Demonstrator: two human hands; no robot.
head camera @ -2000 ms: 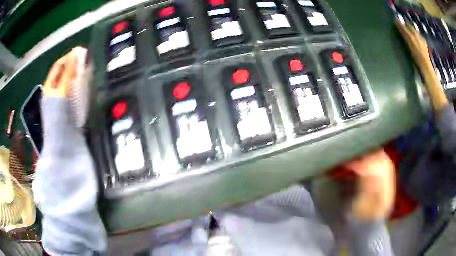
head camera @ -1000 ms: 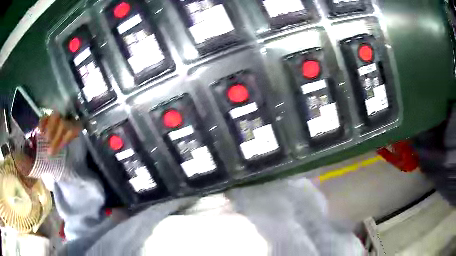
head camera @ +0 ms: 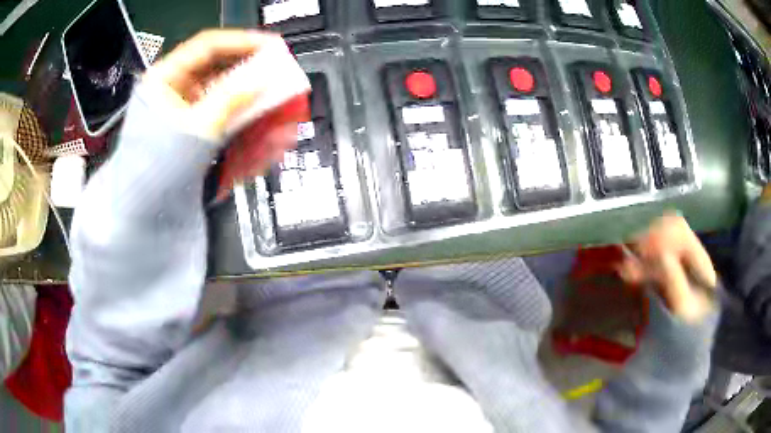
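My left hand (head camera: 215, 80) is shut on a white sticker sheet (head camera: 279, 76), with a blurred red sheet (head camera: 266, 144) hanging below it. They cover part of the leftmost front-row unit. Black handheld units, each with a white label, lie in a clear blister tray (head camera: 473, 224). Red discs show on the other front-row units, such as this unit (head camera: 440, 173). The back row is cut off by the top edge. My right hand (head camera: 672, 266) is blurred, at the right below the tray's front edge, its fingers curled around a slim dark thing that looks like tweezers.
A smartphone (head camera: 101, 68) lies at the upper left, with a small white case (head camera: 68, 180) below it. A cream fan (head camera: 21, 182) stands at the far left. Another person's sleeve (head camera: 755, 254) shows at the right edge. A red object (head camera: 596, 313) is below the table edge.
My left hand has moved up and right from beside the phone to over the tray's left end, with the sheets. My right hand is in view again. The view has shifted left.
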